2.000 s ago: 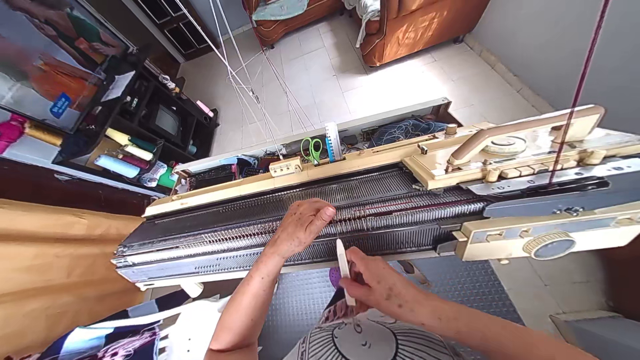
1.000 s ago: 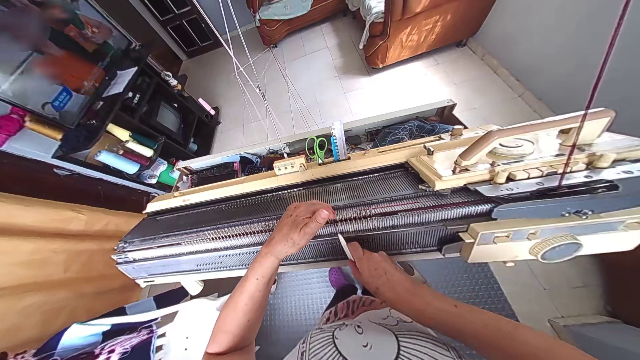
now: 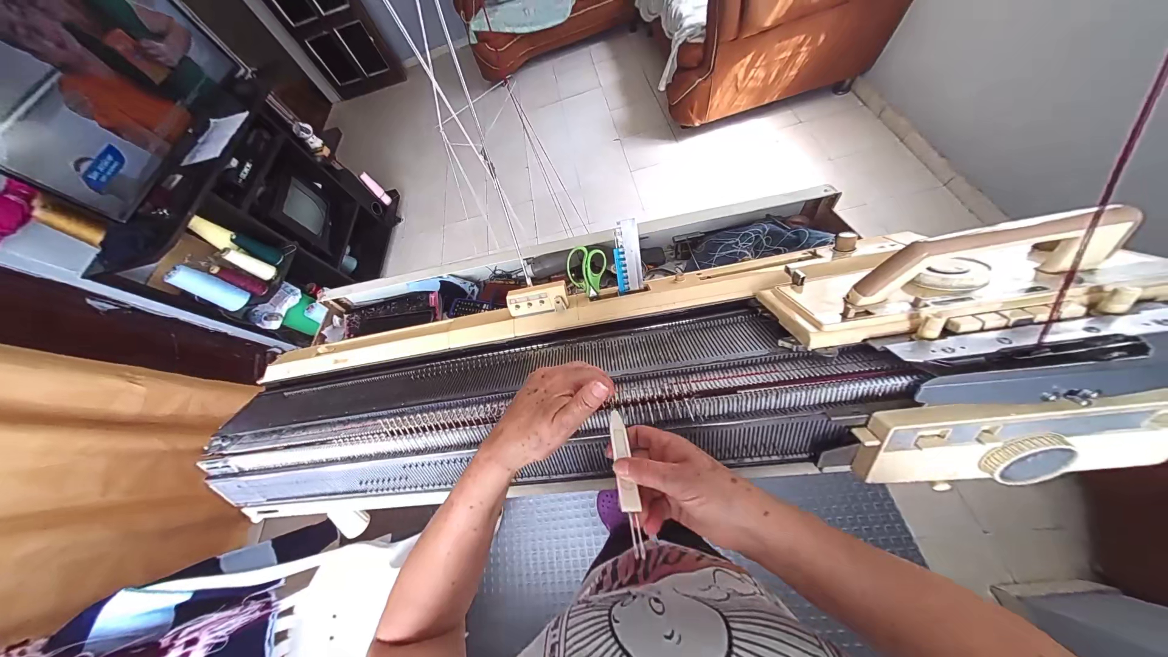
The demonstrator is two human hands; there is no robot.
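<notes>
A double-bed knitting machine [image 3: 301, 411] stretches across the view, its rows of needles in the middle. My left hand [image 3: 552, 412] rests over the needle beds, thumb and fingers together near the needles; whether they grip anything is hidden. Just right of it, my right hand [image 3: 680, 479] holds a white transfer tool [image 3: 624, 461] upright, its upper tip close to the needles and thin metal prongs at its lower end. The carriage [image 3: 985, 274] with its handle sits on the right, with the ribber carriage [image 3: 1013, 447] in front. Dark red yarn [image 3: 1109, 182] runs down into the carriage.
Behind the beds, a long tray [image 3: 712, 214] holds green-handled scissors [image 3: 587, 268], a blue and white comb-like piece [image 3: 628, 257] and tangled cords. Shelves with yarn cones [image 3: 208, 287] stand at the left. Patterned fabric [image 3: 182, 607] lies at the lower left, near a tan curtain [image 3: 100, 484].
The transfer tool's visible length first shrinks, then grows again as my right hand turns it. My left hand stays over the needle beds.
</notes>
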